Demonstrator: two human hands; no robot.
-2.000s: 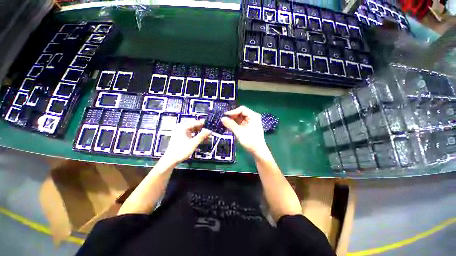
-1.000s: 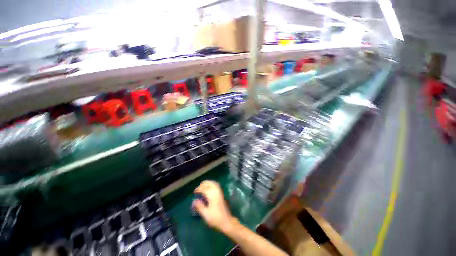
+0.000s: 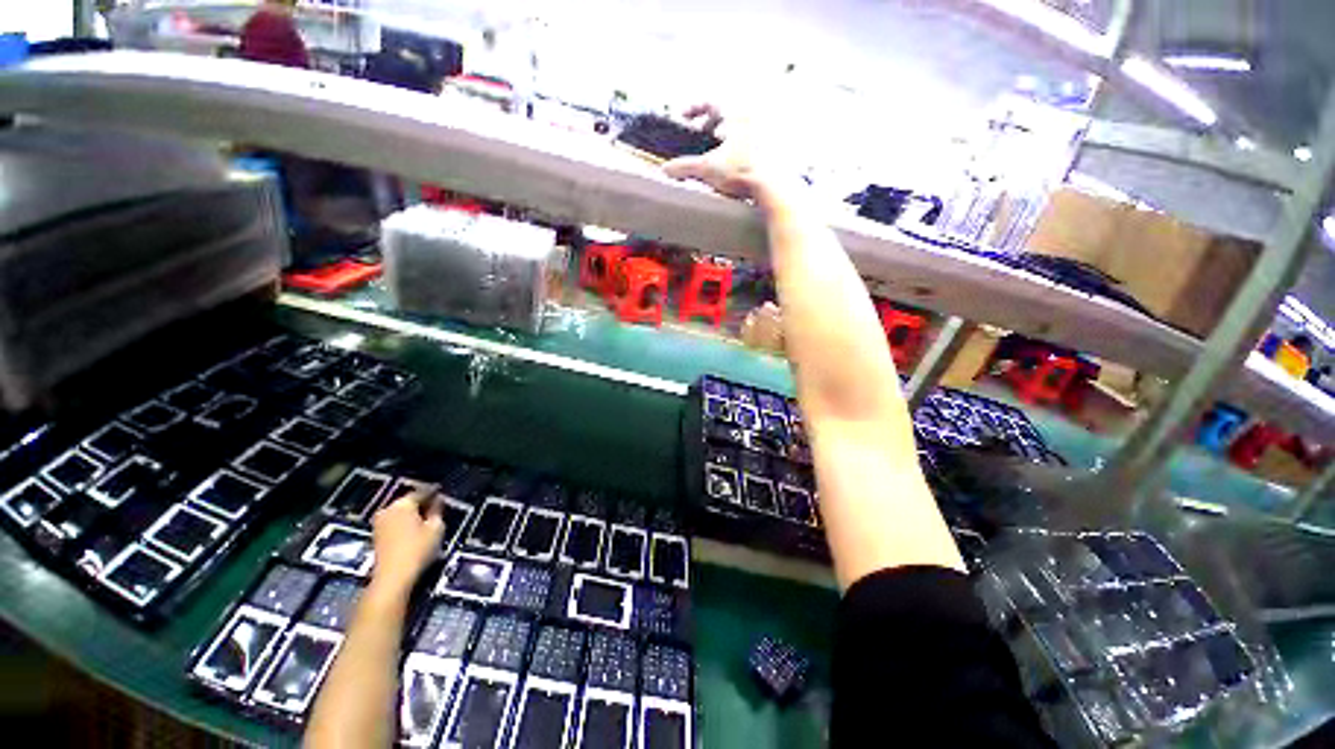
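My right hand (image 3: 732,158) is raised at the white overhead shelf, its fingers spread at the right end of a small dark pile (image 3: 666,135); whether it grips any of it is unclear. My left hand (image 3: 407,533) is low over the working tray (image 3: 439,476), fingers curled at its upper left part; what lies between the fingertips is hidden. The tray holds rows of black phone housings (image 3: 549,702) with pale screen frames, several with dotted keypads. A small pile of dark keypads (image 3: 778,666) lies on the green bench right of the tray.
The left tray (image 3: 183,549) of housings is at far left. Stacked trays (image 3: 761,505) stand behind my right arm, partly hidden. A wrapped keypad stack (image 3: 1135,629) is at lower right. The shelf edge (image 3: 439,164) crosses above the bench, with a slanted post (image 3: 1223,344) at right.
The view has swung back left and up from the blurred look to the right. My right hand has risen from the bench's keypad pile to the shelf. My left hand now shows over the tray.
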